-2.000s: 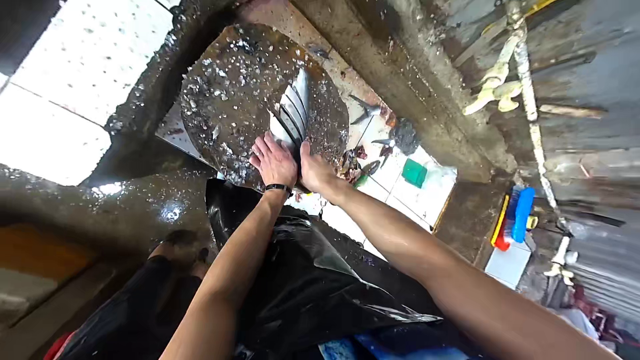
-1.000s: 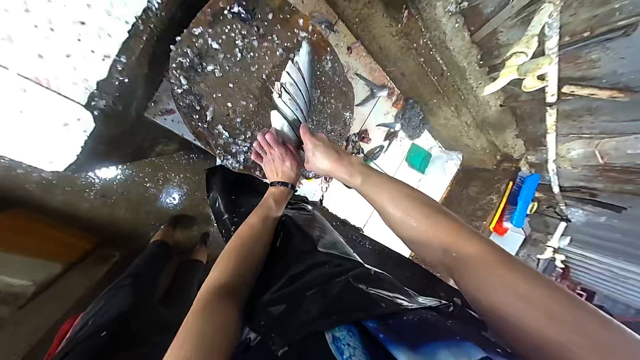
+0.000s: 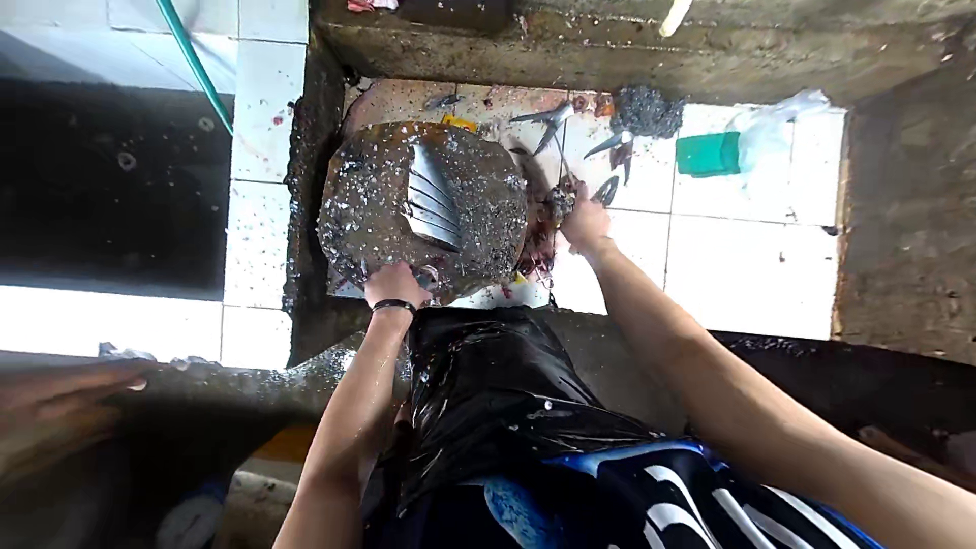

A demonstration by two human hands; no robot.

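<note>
A scored piece of silvery fish (image 3: 431, 200) lies on the round wooden chopping block (image 3: 488, 179), which is speckled with scales. At the block's near edge, my left hand (image 3: 396, 287) is curled around a small pale piece, perhaps fish; the grip is partly hidden. My right hand (image 3: 587, 223) is to the right of the block, over the tiles, with its fingers at a dark, wet clump among red fish scraps (image 3: 543, 248). A thin rod-like thing runs up from those fingers. Cut fish tails (image 3: 555, 118) lie beyond that hand.
A green block (image 3: 707, 155) lies by a clear plastic bag (image 3: 785, 118) on white tiles, near a dark mesh scourer (image 3: 648, 112). A concrete ledge (image 3: 488, 53) runs behind. At the lower left another person's hand (image 3: 76, 389) reaches in. A green hose (image 3: 194, 61) hangs upper left.
Both hands have let go of the scored fish piece, which now lies on the block. My right hand has moved right, off the block. Another person's hand has appeared. The view has turned strongly.
</note>
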